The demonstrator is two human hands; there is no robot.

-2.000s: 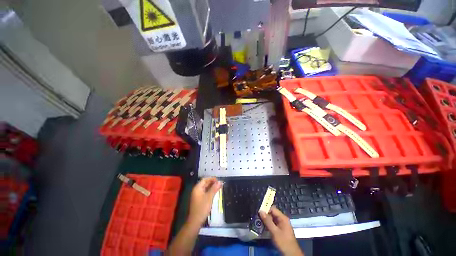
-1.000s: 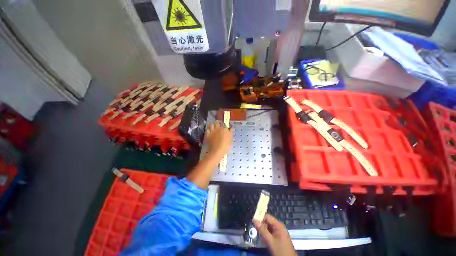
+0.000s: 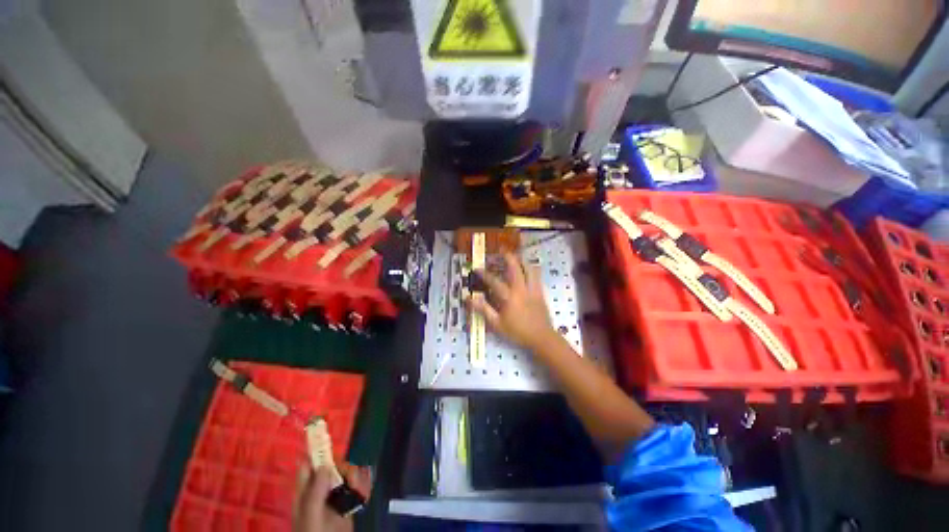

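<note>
A cream-strap wristwatch (image 3: 478,338) lies lengthwise on the perforated silver plate (image 3: 567,301). My right hand (image 3: 520,307) reaches in from the right, with thumb and fingers on the dark watch head at mid-strap. My left hand (image 3: 325,501), partly cut off by the bottom edge, holds another cream-strap watch (image 3: 321,445) over the red-orange grid tray (image 3: 224,468). Its dark head shows beside the fingers. One more cream watch (image 3: 248,387) lies across this tray's top left part.
The laser head (image 3: 479,140) hangs above the plate. A red-orange tray stack covered with cream watches (image 3: 312,213) stands at left. Larger red-orange trays (image 3: 749,358) with several watches on top stand at right. A keyboard (image 3: 536,442) lies below the plate; a monitor (image 3: 801,31) is at upper right.
My left hand has left the plate and moved down-left to the grid tray with a watch. My right hand has moved from above the keyboard up to the plate, where a watch lies.
</note>
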